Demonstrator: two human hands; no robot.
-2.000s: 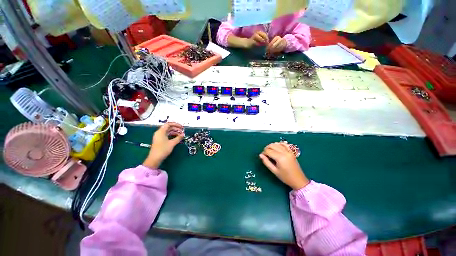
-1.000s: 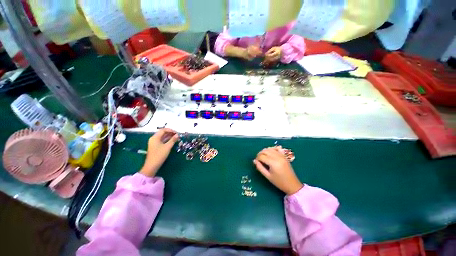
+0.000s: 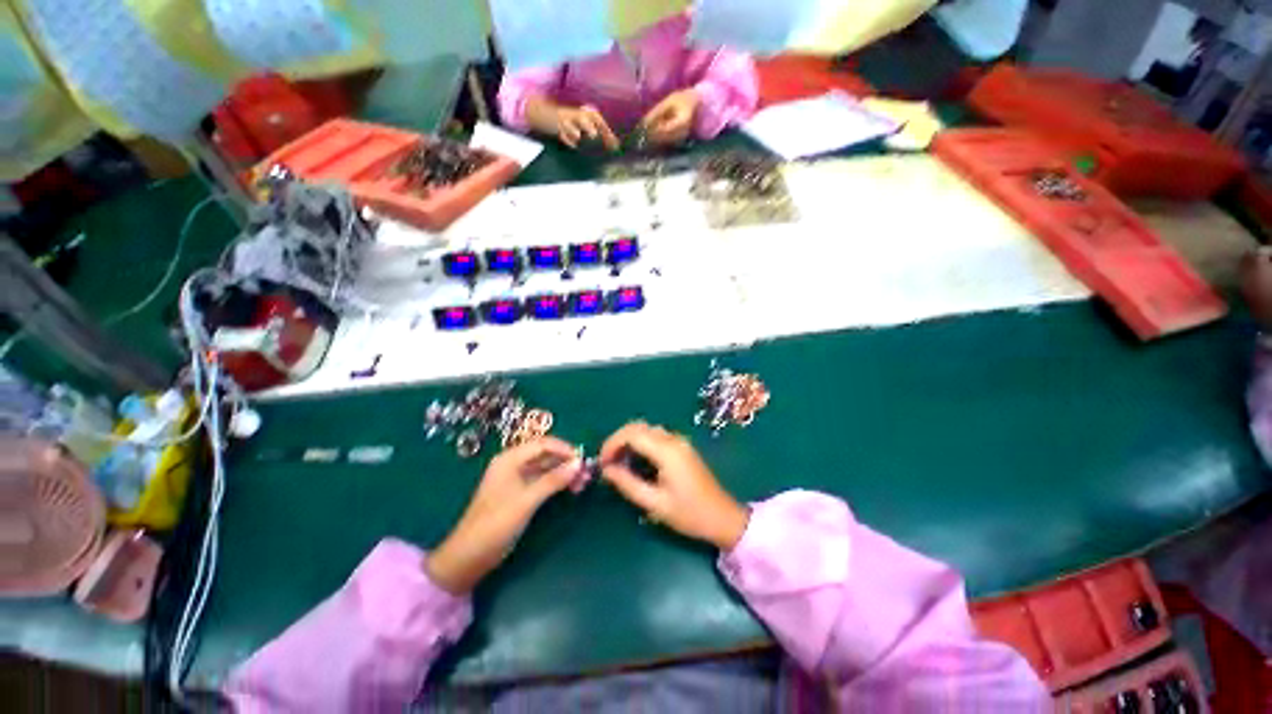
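Observation:
My left hand (image 3: 519, 488) and my right hand (image 3: 667, 483) meet at the fingertips over the green mat, in front of me. Between them is a small ring part (image 3: 583, 473), blurred and partly hidden by the fingers. My left fingertips pinch it. My right thumb and fingertips touch or nearly touch it; whether they hold a tiny piece cannot be told. A loose left pile of ring parts (image 3: 481, 414) lies just beyond my left hand. A more compact right pile of ring parts (image 3: 732, 398) lies beyond my right hand.
Display modules (image 3: 546, 257) stand in two rows on the white board (image 3: 865, 237). White cables (image 3: 209, 460) and a pink fan (image 3: 42, 513) are at left. Orange-red trays stand far left (image 3: 328, 147), at right (image 3: 1074, 230) and lower right (image 3: 1074, 621). Another worker's hands (image 3: 670, 117) are across the bench.
Both hands have left the two piles and come together at the centre, nearer me. The right pile is now uncovered. The camera view has shifted to the right.

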